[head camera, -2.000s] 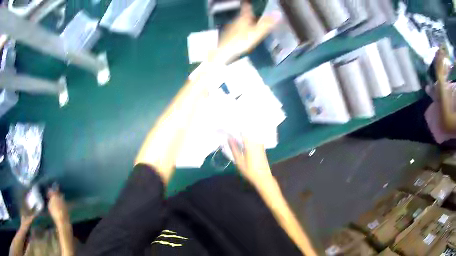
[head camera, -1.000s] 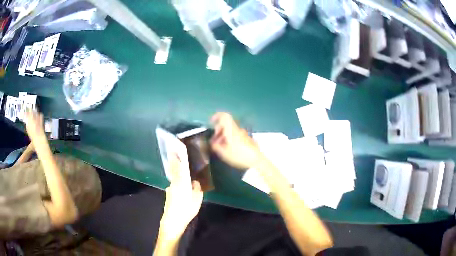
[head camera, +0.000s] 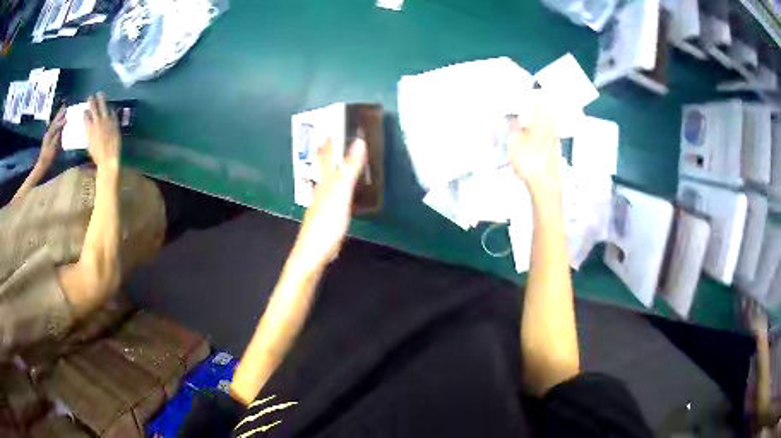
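A retail box (head camera: 318, 128) stands near the bench's front edge at centre, its white picture front to the left and a brown side or flap to the right. My left hand (head camera: 341, 171) is on this box, fingers over its front. White leaflets (head camera: 454, 111) lie in a loose overlapping spread right of it. My right hand (head camera: 533, 141) is over the leaflets, blurred; whether it grips one cannot be told. A thin pale ring (head camera: 494, 240) sits at the spread's front edge.
Rows of standing white boxes (head camera: 638, 244) are at the right. A crumpled clear plastic bag (head camera: 158, 34) lies at far left. A person's hand (head camera: 103, 128) handles a small white item at the left. Brown cartons (head camera: 120, 376) and a blue box (head camera: 193, 389) are lower left; another arm shows at the right edge.
The box now stands more upright, with my left hand still on it. My right hand has moved from the box to the leaflets. A large white sheet now shows at the spread's back left.
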